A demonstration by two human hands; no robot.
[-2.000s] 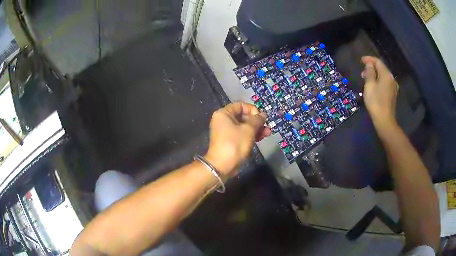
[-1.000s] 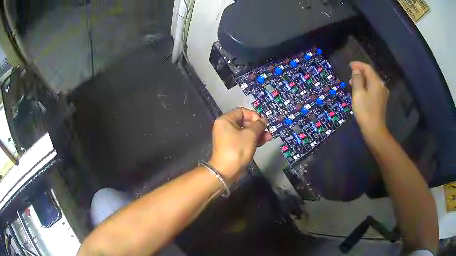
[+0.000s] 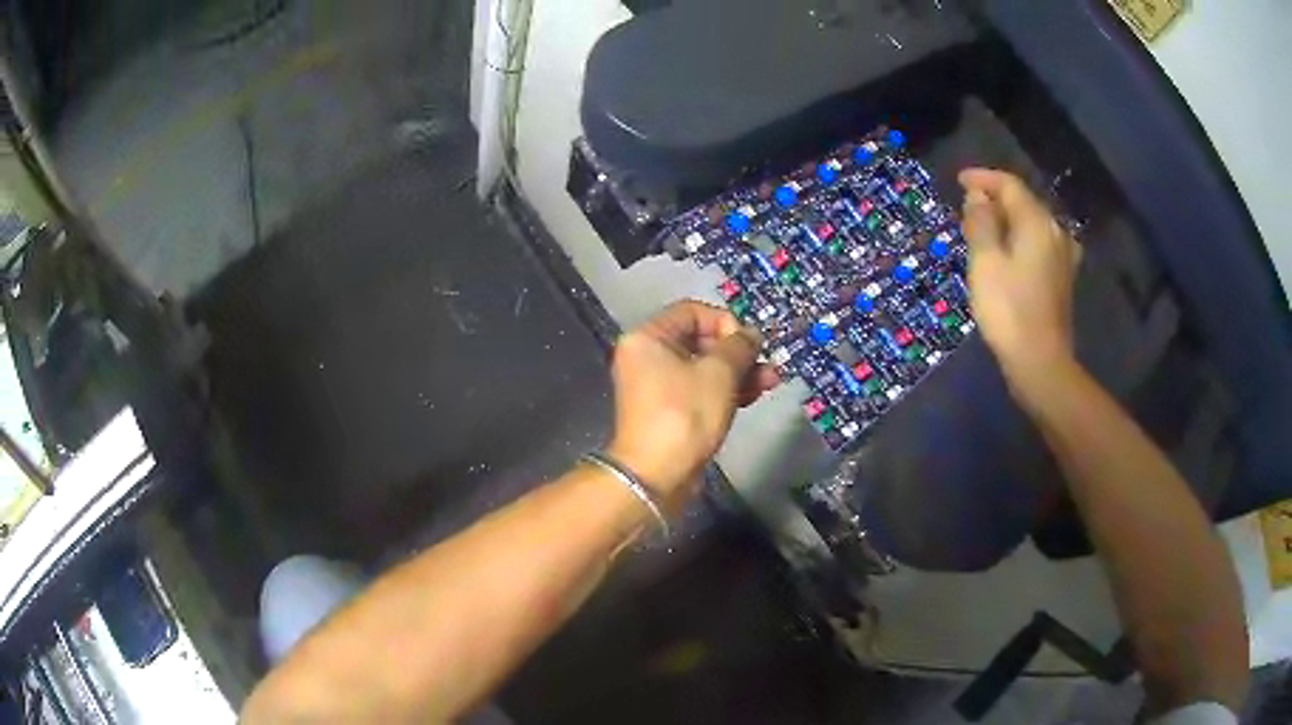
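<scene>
A populated circuit board panel (image 3: 836, 283), with rows of blue, red, green and white components, lies between my hands, in front of the black rounded unit. My left hand (image 3: 687, 383), with a metal bangle at the wrist, pinches the panel's left edge between thumb and fingers. My right hand (image 3: 1017, 269) is at the panel's right edge, fingers slightly bent and thumb raised. The fingertips partly cover that edge, and whether they grip it I cannot tell.
The black rounded unit (image 3: 737, 85) curves behind and right of the panel, with a dark rounded pad (image 3: 942, 482) below it. A pale strip (image 3: 567, 241) runs at its left. A black bent handle (image 3: 1006, 673) is at the lower right. A dark surface (image 3: 369, 326) spreads at left.
My right hand has moved left, in to the panel's right edge. The left hand stays at the left edge. The black unit and its surroundings have shifted left in view.
</scene>
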